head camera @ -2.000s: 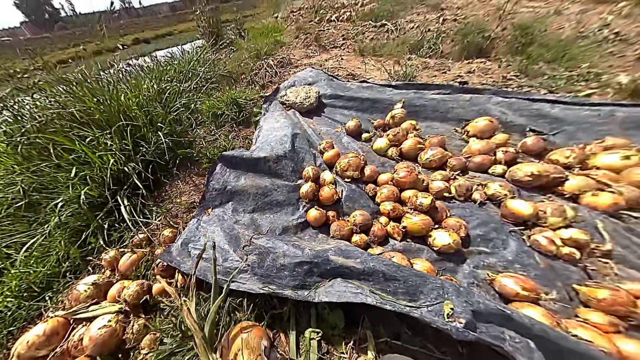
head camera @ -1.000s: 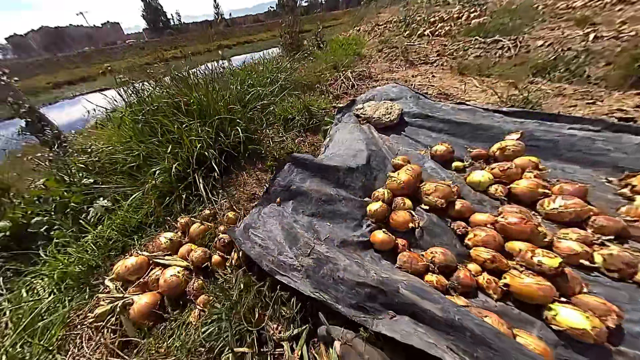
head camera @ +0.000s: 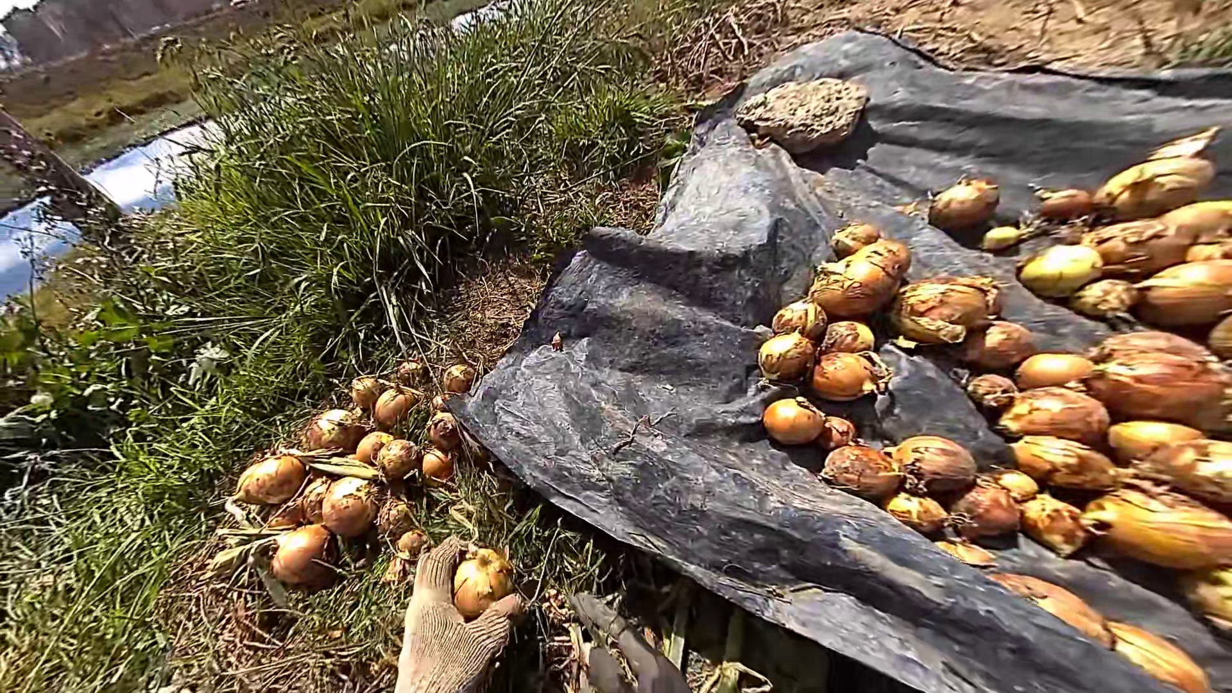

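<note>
My left hand (head camera: 454, 626), in a light knitted work glove, grips a yellow onion (head camera: 482, 582) between thumb and fingers at the bottom of the view. Just right of it is a dark grey shape (head camera: 630, 650), possibly my gloved right hand in shadow; its fingers and anything in it are unclear. A pile of onions (head camera: 349, 506) lies on the grass beyond my left hand. Many more onions (head camera: 1059, 414) are spread over a dark plastic sheet (head camera: 674, 423) on the right.
A rough stone (head camera: 804, 114) rests on the sheet's far corner. Tall grass (head camera: 443, 164) grows behind the onion pile. A strip of water (head camera: 144, 173) shows at the upper left, and dry soil (head camera: 1059, 29) borders the sheet's far side.
My left hand has come into view at the bottom, gripping an onion. The view has shifted downward since one second ago.
</note>
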